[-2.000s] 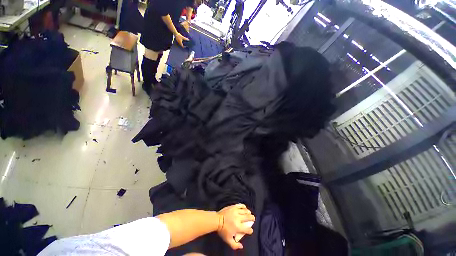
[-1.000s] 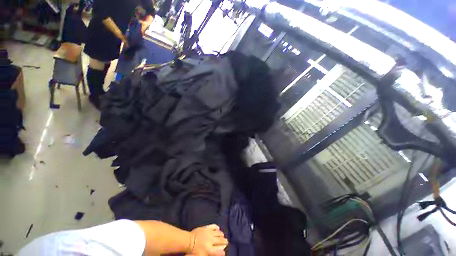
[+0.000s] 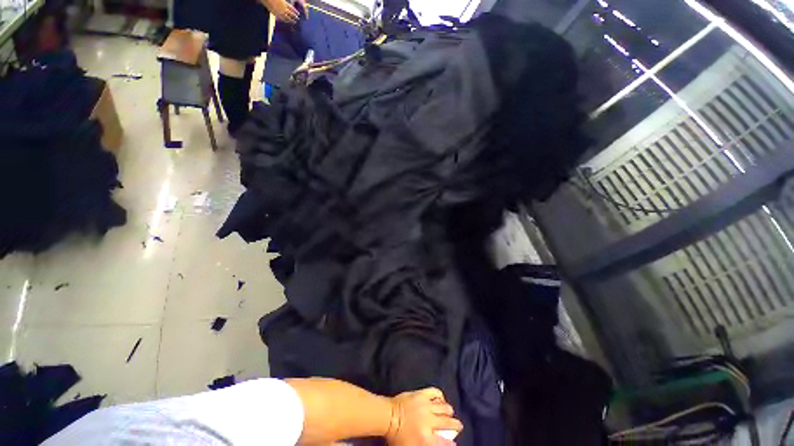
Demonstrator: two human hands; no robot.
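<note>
My left hand (image 3: 425, 418) reaches in from the bottom left, in a white sleeve, and rests on the dark cloth (image 3: 405, 353) at the bottom centre. Its fingers are curled over a small pale block (image 3: 448, 433); only a white edge shows by the fingertips. The cloth runs away from my hand in bunched folds into a large black-grey garment pile (image 3: 374, 183). A navy garment (image 3: 479, 375) lies just right of my hand. My right hand is not in view.
A dark heap (image 3: 52, 157) stands at far left, with dark pieces (image 3: 39, 396) at lower left. Scraps lie on the pale floor. A stool (image 3: 187, 74) and a person (image 3: 235, 35) are beyond. Louvred windows (image 3: 714, 165) and cables (image 3: 696, 409) are at right.
The view swung right and then back left. My left hand has stayed on the cloth and now sits slightly lower in the picture than two seconds ago, at the near end of the folds.
</note>
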